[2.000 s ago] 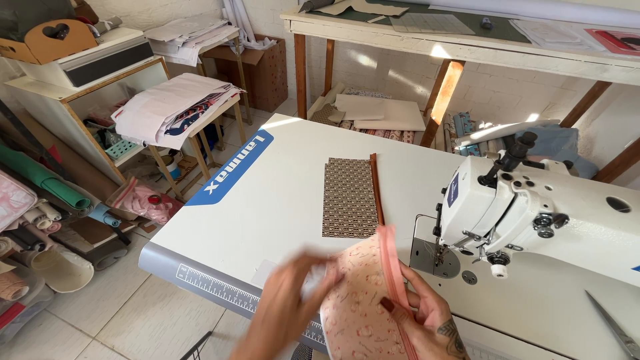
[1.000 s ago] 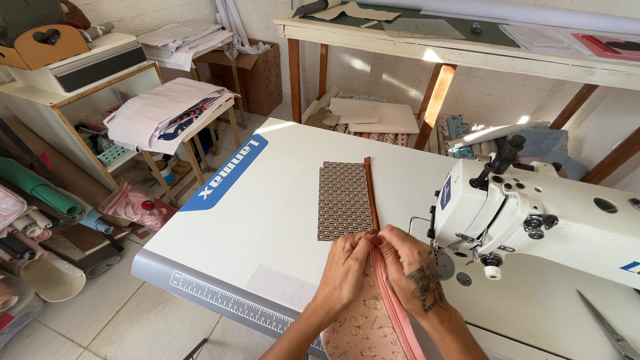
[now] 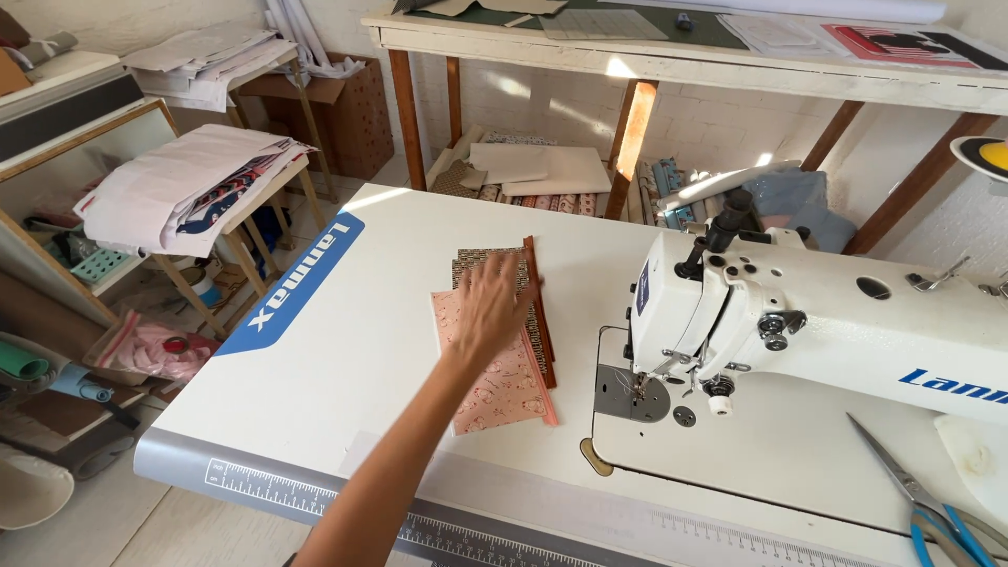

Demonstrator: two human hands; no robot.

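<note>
My left hand (image 3: 494,303), slightly blurred, is over the upper part of two fabric pieces on the sewing table; whether its fingers grip anything is unclear. The pink printed fabric piece (image 3: 492,398) has a pink zipper strip (image 3: 542,386) along its right edge and overlaps the dark-and-beige patterned piece (image 3: 466,276). A reddish-brown strip (image 3: 537,295) runs along the patterned piece's right side. My right hand is out of view. The white sewing machine (image 3: 756,315) stands to the right, its needle and presser foot (image 3: 642,387) beside the fabrics.
Scissors with blue handles (image 3: 917,496) lie at the lower right. A clear ruler (image 3: 630,512) lies along the table's front, near the printed scale on its edge (image 3: 272,487). Paper-covered stands (image 3: 185,177) are at the left, and a white workbench (image 3: 504,43) is behind.
The pink piece, held in both hands one second ago, now lies on the table partly over the patterned piece. My left hand has moved up over them; my right hand has left the view.
</note>
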